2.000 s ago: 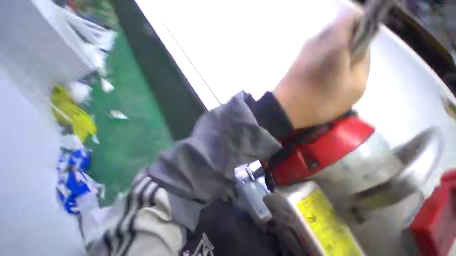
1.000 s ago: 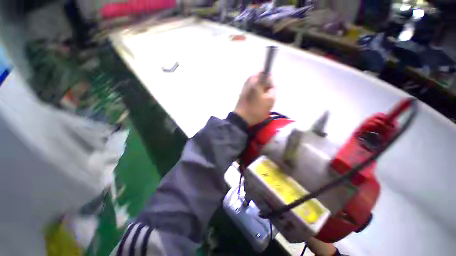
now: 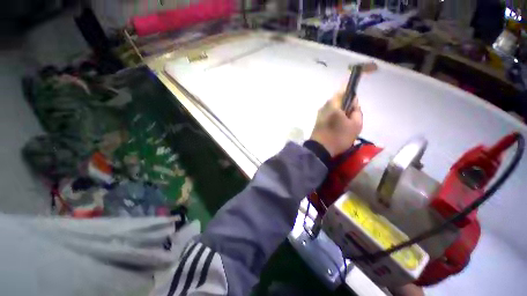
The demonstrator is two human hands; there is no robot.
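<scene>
The red and silver cutting machine (image 3: 416,202), with a yellow label and a looping black cable, is at the lower right over the white top sheet (image 3: 271,87). My left hand (image 3: 338,124), in a grey sleeve, grips a dark grey bar just beyond the red motor head; the bar sticks up past my fist. A bit of my right hand (image 3: 411,290) shows under the machine at the bottom edge, mostly hidden; its grip cannot be seen. The machine's base is not visible.
A brown block (image 3: 368,67) and a small dark strip (image 3: 321,62) lie on the sheet's far part. The pale table edge (image 3: 196,113) runs down the left. A red roll (image 3: 182,17) is at the far end. Scraps litter the green floor; a crowded bench (image 3: 404,40) stands right.
The view has swung up from close over the machine to show the far table. Since one second ago, my left hand and the machine sit further right in view, the grip kept.
</scene>
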